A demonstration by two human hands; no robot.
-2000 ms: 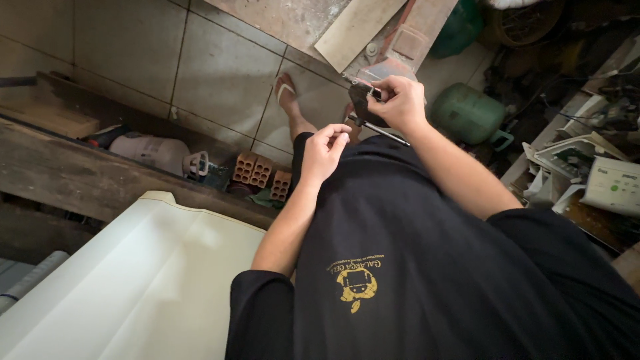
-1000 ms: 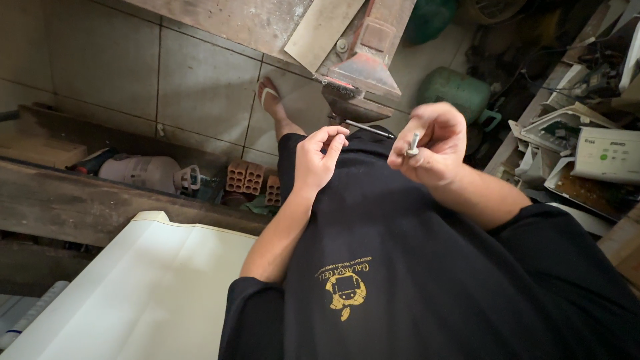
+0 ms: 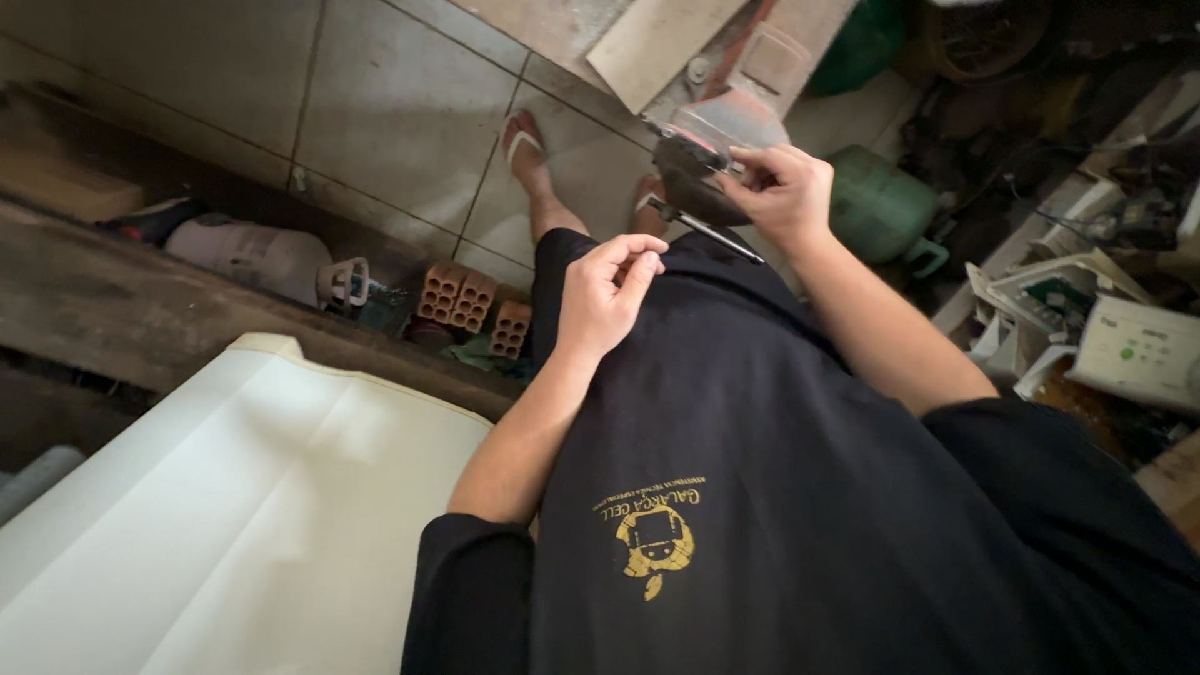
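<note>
My right hand [image 3: 783, 192] is at the end of a worn red and grey bench vise [image 3: 727, 122]. Its thumb and fingers pinch a small metal part [image 3: 737, 169] against the dark front of the vise; the fingers hide much of the part. Below the vise, the slim metal vise handle [image 3: 717, 234] slants down to the right, between my two hands. My left hand [image 3: 609, 291] is over the dark shorts, left of the handle and not touching it. Its thumb and fingertips are brought together, and whether something small is between them cannot be told.
A workbench [image 3: 544, 28] carries a flat board [image 3: 656, 52]. Hollow bricks [image 3: 457, 295] and a grey gas cylinder [image 3: 248, 258] lie behind a wooden plank [image 3: 141, 291]. A large white panel [image 3: 281, 506] is at lower left. A green tank [image 3: 877, 202] and piled appliance parts [image 3: 1059, 281] are on the right.
One second ago my right hand was away from the vise, lower and to the right, with the small metal part in its fingers; it is now back at the vise. My left hand stays nearly in place.
</note>
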